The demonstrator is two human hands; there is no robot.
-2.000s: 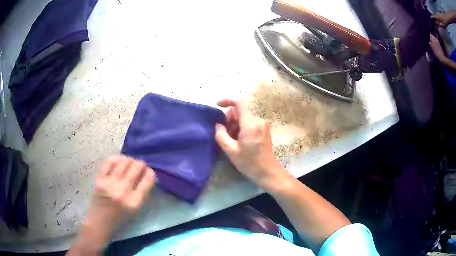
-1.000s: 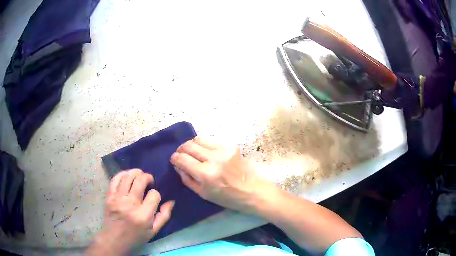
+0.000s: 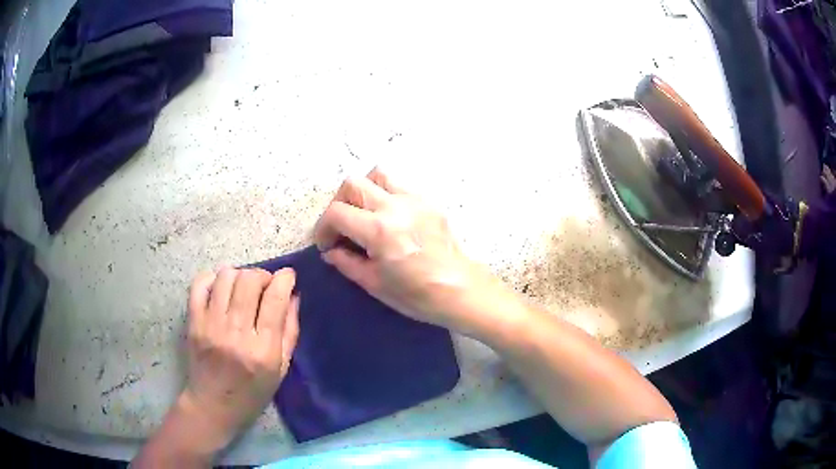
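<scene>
A near-square navy-purple fabric piece [image 3: 371,366] lies on the white table near its front edge, with a rounded corner at its lower right. My right hand [image 3: 390,243] pinches its upper edge between thumb and fingers. My left hand [image 3: 240,330] is on the piece's upper left corner, fingers bent over the edge; the fingers hide that corner. A lighter purple strip shows along the piece's lower left side.
An iron [image 3: 651,183] with an orange-brown handle [image 3: 706,147] rests at the right, its hose running right. A fanned pile of navy and grey pieces [image 3: 110,110] lies upper left, a smaller dark pile [image 3: 18,316] at the left edge. The white table [image 3: 513,165] has brown stains.
The piece has been turned, and its grey strip no longer shows. My right hand has moved up to its upper edge. The iron appears farther right and lower in the picture.
</scene>
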